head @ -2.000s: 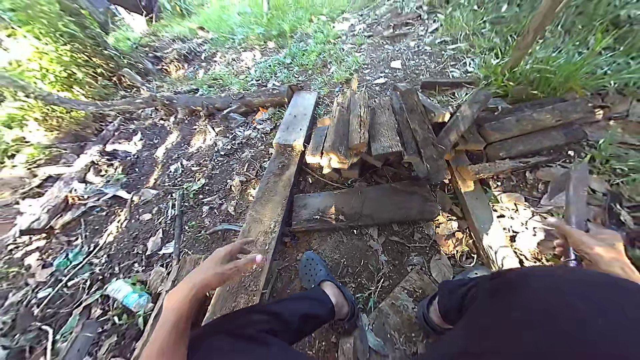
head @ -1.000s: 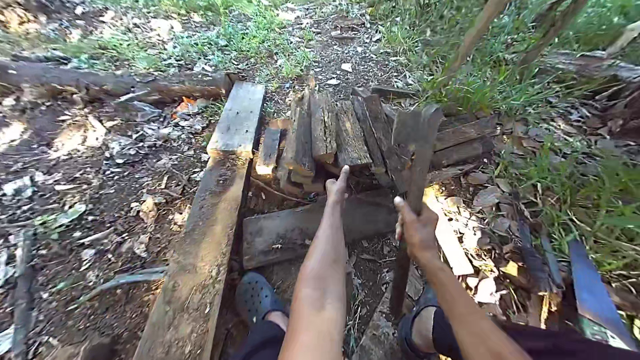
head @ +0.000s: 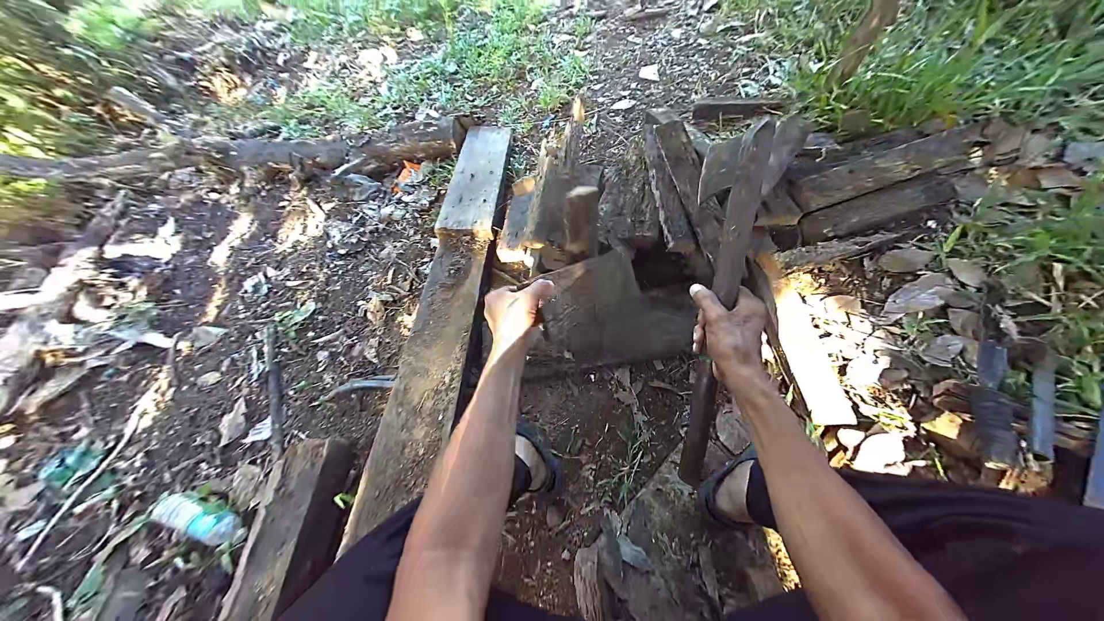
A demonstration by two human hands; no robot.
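My left hand [head: 516,310] is closed at the left end of a blurred, tilted wooden board [head: 595,306] and seems to grip its edge. In my right hand [head: 731,328] is the wooden handle of an axe [head: 749,194], held nearly upright, its head at the top and its lower end close to my right foot. Just beyond my left hand, a pile of split wood pieces [head: 628,203] lies at the far end of the space between a long plank [head: 431,371] and the axe. A short blurred piece of wood [head: 582,220] stands up from the pile.
A log [head: 302,153] lies across the ground at the back left. Stacked timbers [head: 880,185] lie at the back right. A plastic bottle [head: 198,517] and a thick beam [head: 289,526] lie at the lower left. My sandalled feet stand between the planks.
My left hand, open beside the long plank at first, reached over the woodpile and is now closed at the board. My right hand brought the axe from the far right to the middle.
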